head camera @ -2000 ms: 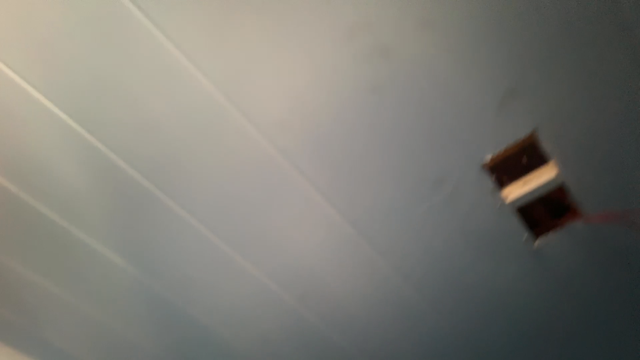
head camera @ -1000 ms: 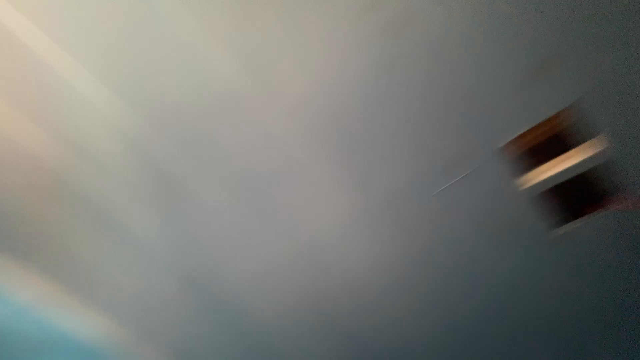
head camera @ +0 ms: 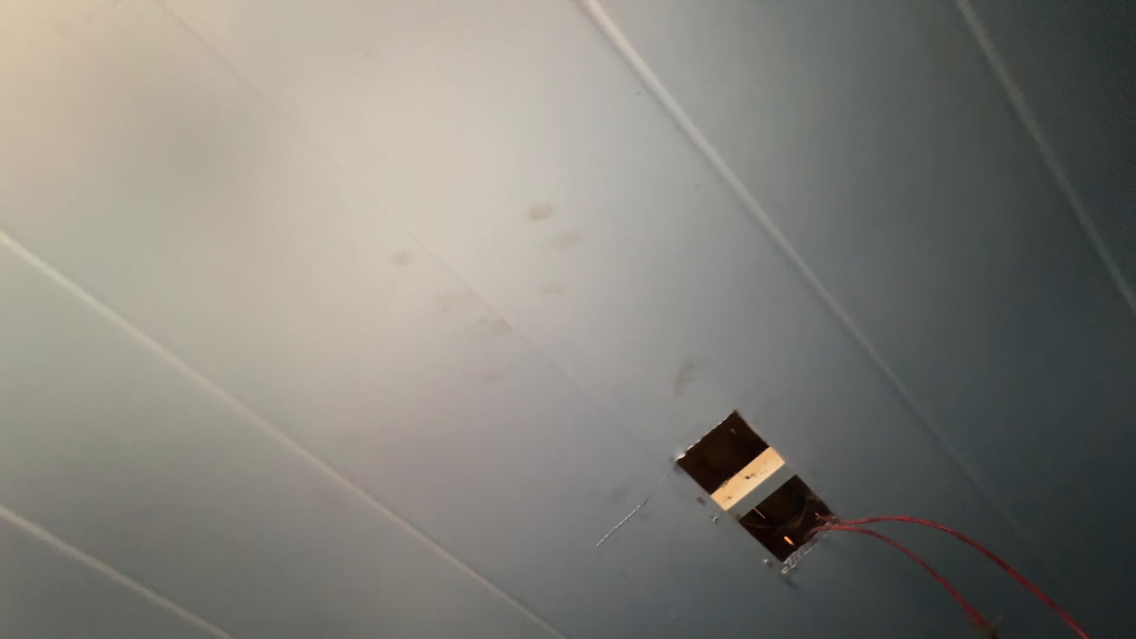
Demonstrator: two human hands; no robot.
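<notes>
Neither of my hands shows in the head view, so what they hold or touch is hidden. A pale panelled surface, seemingly a ceiling (head camera: 311, 373), fills the picture. Toward the lower right it has a rectangular cut-out (head camera: 723, 453) with rough edges and a dark inside. A light wooden strip (head camera: 748, 479) crosses the middle of the opening. Red wires (head camera: 941, 525) come out at the opening's lower right corner and curve down to the right.
Raised seams (head camera: 754, 213) run diagonally across the panels. Faint brownish smudges (head camera: 540, 211) mark the middle. Beside the cut-out is a thin scratch or slit (head camera: 623, 521), with small chips around the opening's edge.
The view has shifted and grown sharper since the blurred earlier frame. The opening now lies lower in the picture, and more of the red wires shows.
</notes>
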